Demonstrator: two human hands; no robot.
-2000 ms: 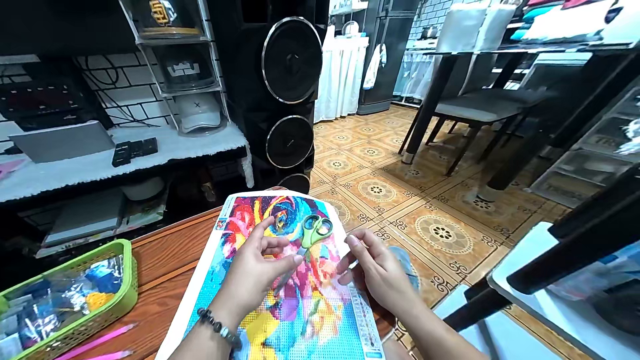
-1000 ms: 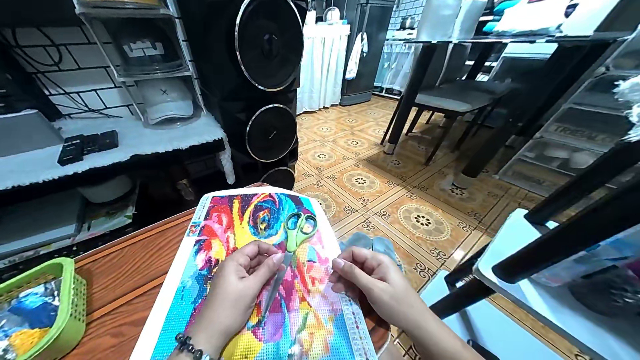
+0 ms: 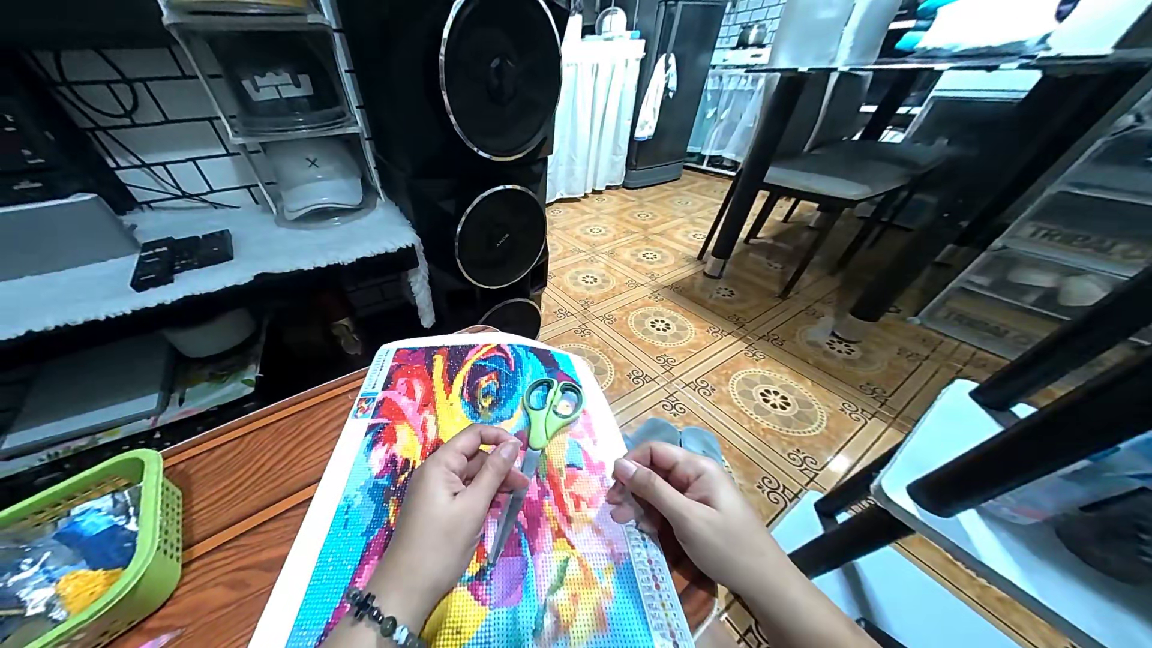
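Note:
A colourful diamond-painting canvas (image 3: 576,486) lies over the edge of a brown wooden table. On it rest green-handled scissors (image 3: 545,421), their blades pointing down toward me. My left hand (image 3: 459,504), with a beaded bracelet at the wrist, is over the canvas beside the blades, thumb against the fingers. To the right, my right hand (image 3: 675,490) hovers near the canvas's right edge, its thumb and forefinger also together. Something small or clear could be between the fingertips of either hand; I cannot tell.
A green plastic basket (image 3: 166,540) holding small bags stands on the wooden table (image 3: 243,477) at the left. Beyond are a black speaker (image 3: 499,234) and a shelf with a furry white cover (image 3: 297,252). White stools (image 3: 954,450) stand at the right, chairs (image 3: 837,175) farther back.
The view has shifted, showing less of the basket than two seconds ago. Both hands remain over the canvas, fingertips still pinched together since one second ago.

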